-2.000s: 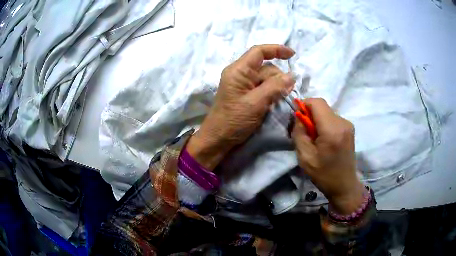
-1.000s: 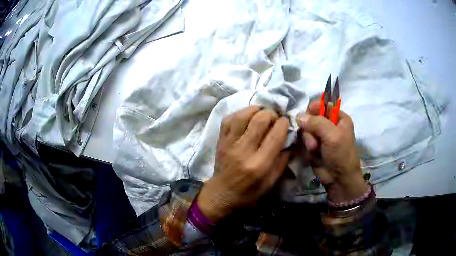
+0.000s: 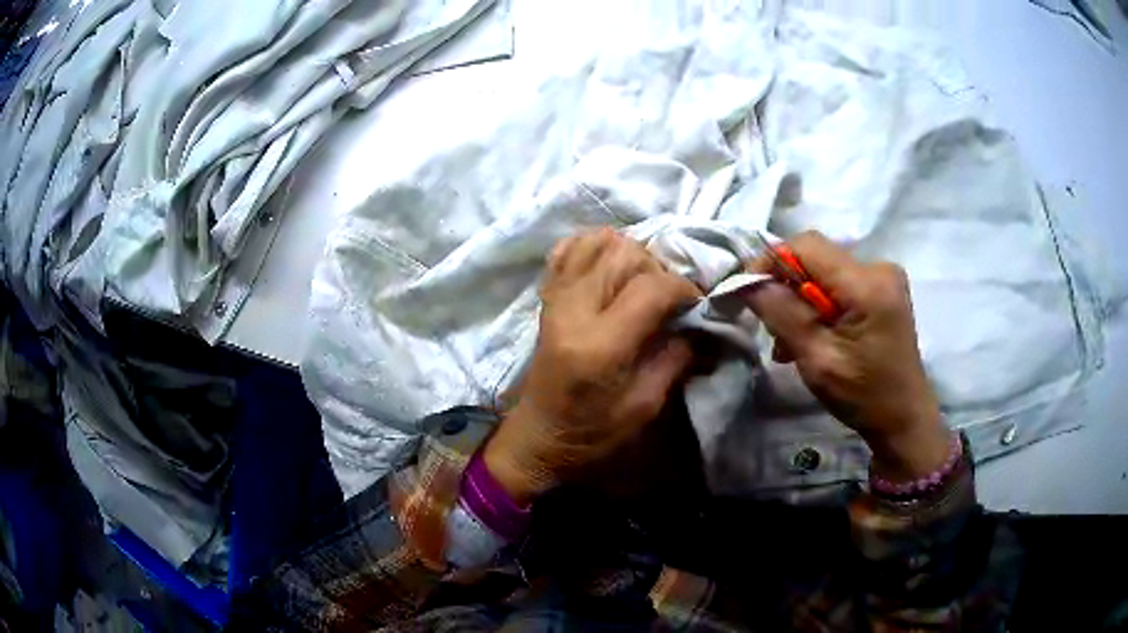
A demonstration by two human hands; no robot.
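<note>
A crumpled off-white jacket lies spread in front of me, its straight stitched band with metal buttons along the near right edge. My left hand grips a bunched fold of the jacket near the middle. My right hand holds thread snips with an orange-red handle. The snips' blades point up and left at the bunched cloth, and their tips are hard to make out. The right fingertips are at the raised piece of cloth. The cloth under my left palm is hidden.
A heap of similar pale garments lies at the left on the white table, some hanging over its edge. A blue bin stands below at the left. Part of another garment shows at the top right corner.
The snips have swung from upright to pointing left at the cloth. Both hands keep to the bunched fold, which stands up more between them. The view has shifted slightly.
</note>
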